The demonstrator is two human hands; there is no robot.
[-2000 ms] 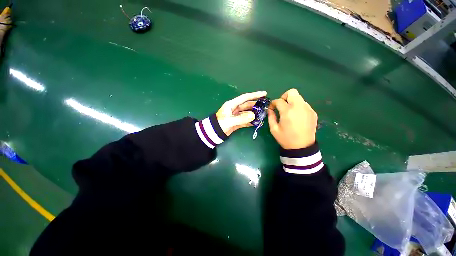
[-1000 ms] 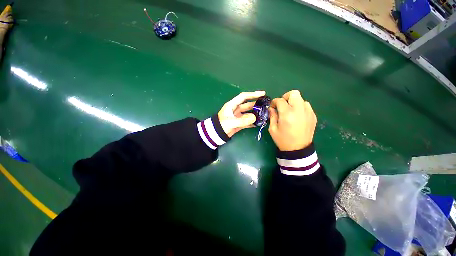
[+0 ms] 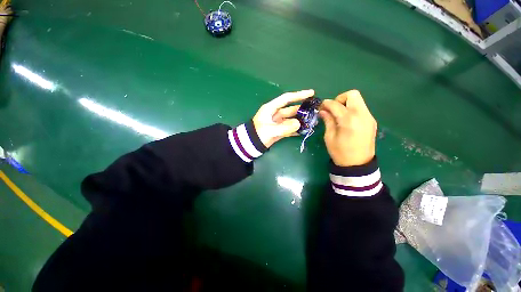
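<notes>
A small dark blue round circuit board (image 3: 308,117) with a pale wire hanging from its lower side is held on edge above the green belt. My left hand (image 3: 278,119) grips it between thumb and fingers from the left. My right hand (image 3: 351,128) is at its right edge, with thumb and forefinger pinched together there. What those fingertips pinch is too small to tell. A second blue round board (image 3: 218,23) with a red and a white wire lies on the belt at the top.
The green belt (image 3: 171,68) spans the view. A clear plastic bag (image 3: 457,222) of small grey pieces with a white label lies at right. A white-edged shelf (image 3: 451,23) with a blue box is at top right. Part of another person's hand (image 3: 4,17) shows at top left.
The second board has moved right along the belt. Both hands and the held board sit slightly further right and higher in view. The held board has tilted a little, and its wire still hangs down.
</notes>
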